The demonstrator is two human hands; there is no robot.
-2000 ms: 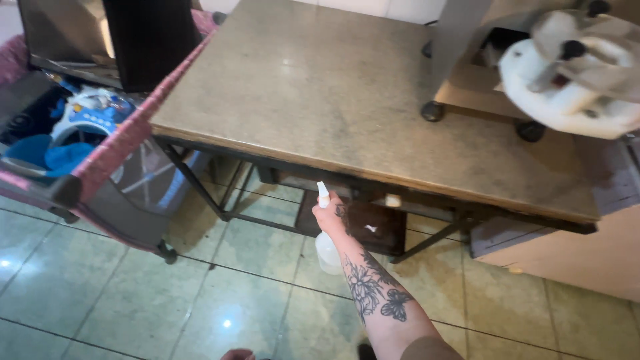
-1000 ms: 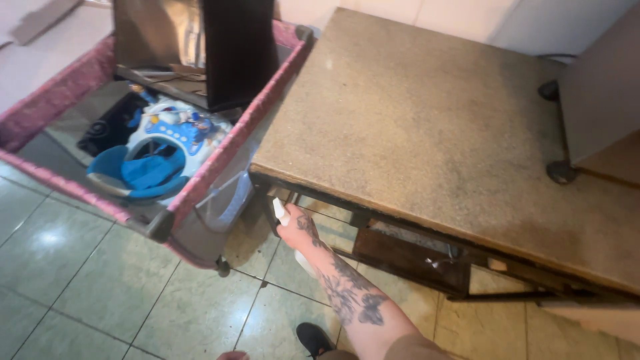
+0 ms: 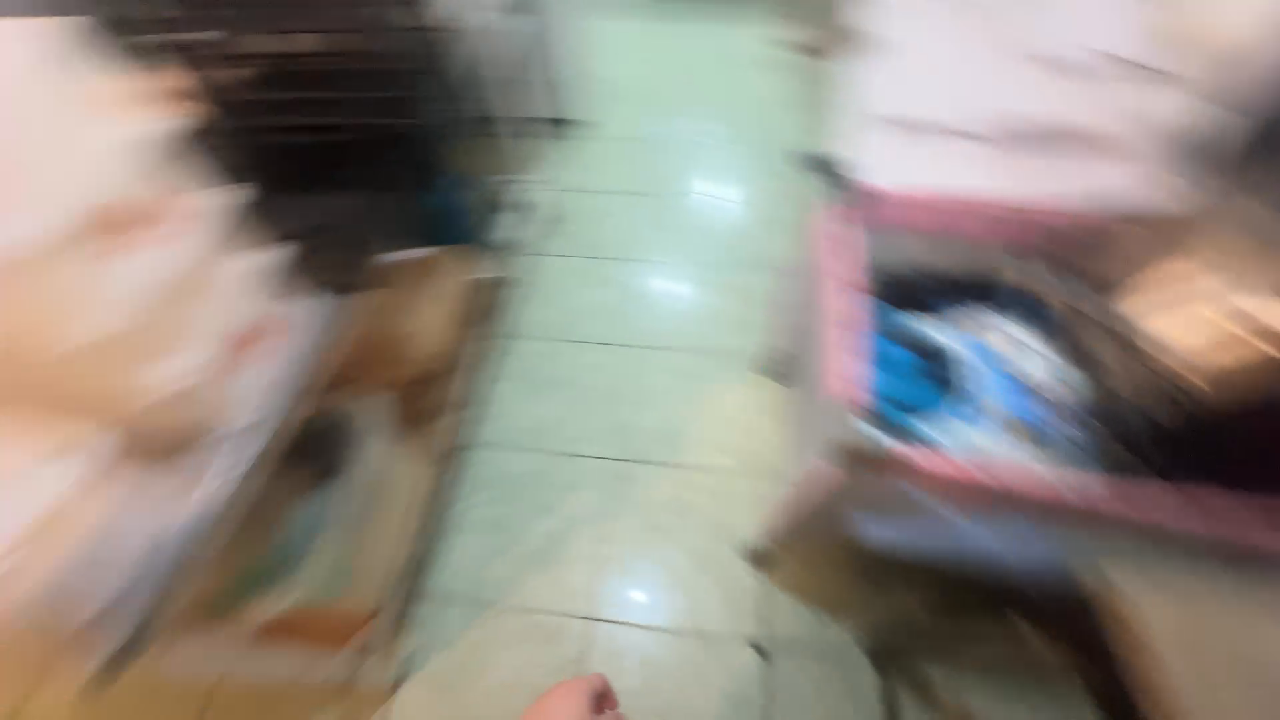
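The view is strongly blurred. Only part of my left hand [image 3: 575,698] shows, at the bottom edge a little left of the middle, above the tiled floor; its fingers look curled, but whether it holds anything cannot be told. My right hand is out of view, and so is the spray bottle. To the right stands a playpen with a pink rim [image 3: 1000,482], and in it lies a blue and white plastic baby item [image 3: 985,375], perhaps a walker.
A pale tiled floor [image 3: 620,400] runs up the middle between the playpen and blurred, low furniture or boxes [image 3: 410,320] on the left. Dark slatted shelving [image 3: 320,110] stands at the upper left. The tan worktable [image 3: 1190,620] reaches in at the lower right.
The view has swung far to the left. My tattooed right arm, with a white-topped spray bottle in its hand earlier, has left the view. My left hand shows more at the bottom edge.
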